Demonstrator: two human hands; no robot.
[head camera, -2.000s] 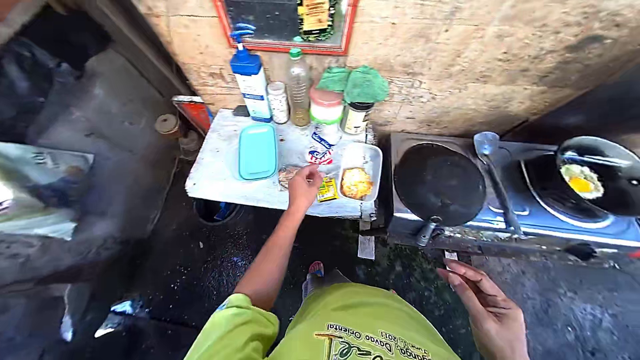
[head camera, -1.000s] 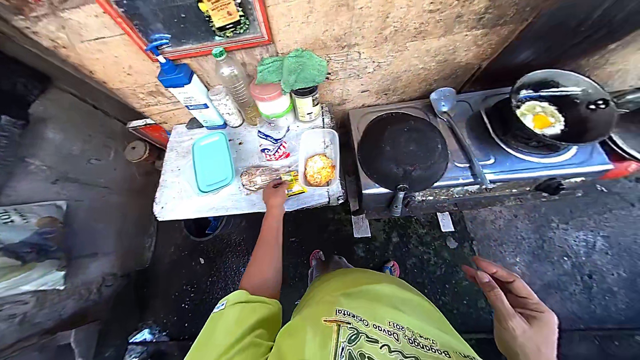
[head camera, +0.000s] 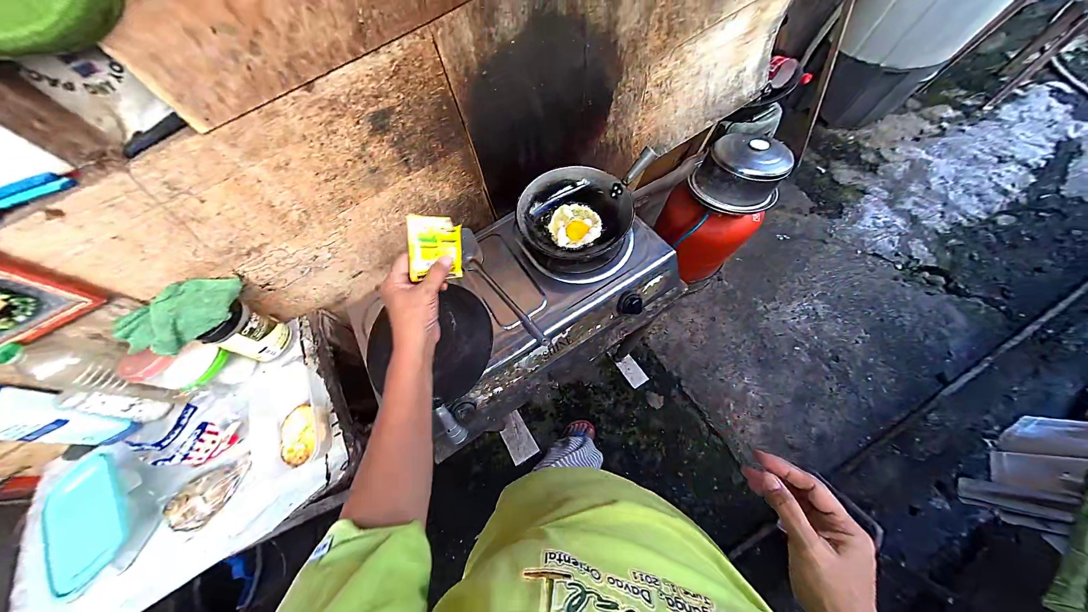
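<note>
My left hand (head camera: 414, 297) grips a small yellow packet (head camera: 434, 246), raised over the left side of the gas stove (head camera: 501, 293). Beneath that hand lies a round black pan (head camera: 461, 344). A metal turner (head camera: 510, 297) rests between the burners, its head partly behind the packet. On the right burner a black wok (head camera: 539, 204) holds an egg (head camera: 575, 227) with a whole yolk. My right hand (head camera: 820, 535) is low at the right, thumb and forefinger close together; whether something tiny is between them I cannot tell.
On the left, a white table (head camera: 280, 501) bears a blue-lidded container (head camera: 85, 523), a clear tub (head camera: 319, 416) with fried food, bottles and a green cloth (head camera: 183, 314). A lidded pot (head camera: 739, 174) sits on a red cylinder (head camera: 710, 234) beyond the stove. A plywood wall (head camera: 340, 161) stands behind.
My left hand was down at the table among the packets; now it is over the stove with the yellow packet in its grip. The view has swung toward the stove.
</note>
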